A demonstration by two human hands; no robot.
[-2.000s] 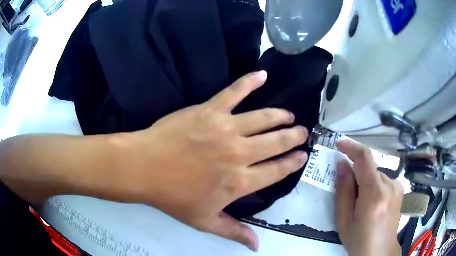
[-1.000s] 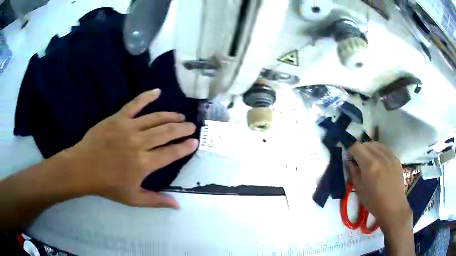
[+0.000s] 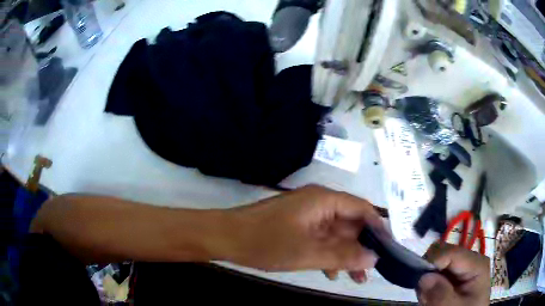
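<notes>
A black garment piece (image 3: 209, 101) lies heaped on the white table, its right edge at the needle area of the sewing machine (image 3: 346, 54). A white printed care label (image 3: 337, 153) sticks out from that edge. My left hand (image 3: 322, 230) and my right hand (image 3: 457, 275) hold a small black strip (image 3: 397, 260) between them, near the table's front edge. My left hand grips its left end and my right hand its right end. Any print on the strip cannot be made out.
Red-handled scissors (image 3: 466, 230) lie at the right, beside loose black strips (image 3: 439, 206). A long strip of white printed labels (image 3: 403, 173) lies right of the needle area. A clear plastic bag (image 3: 424, 116) lies behind. Patterned cloth (image 3: 508, 245) shows at the right edge.
My left hand has let go of the garment and moved right. My right hand has moved from the loose strips to the front edge. Both hands now hold a black strip.
</notes>
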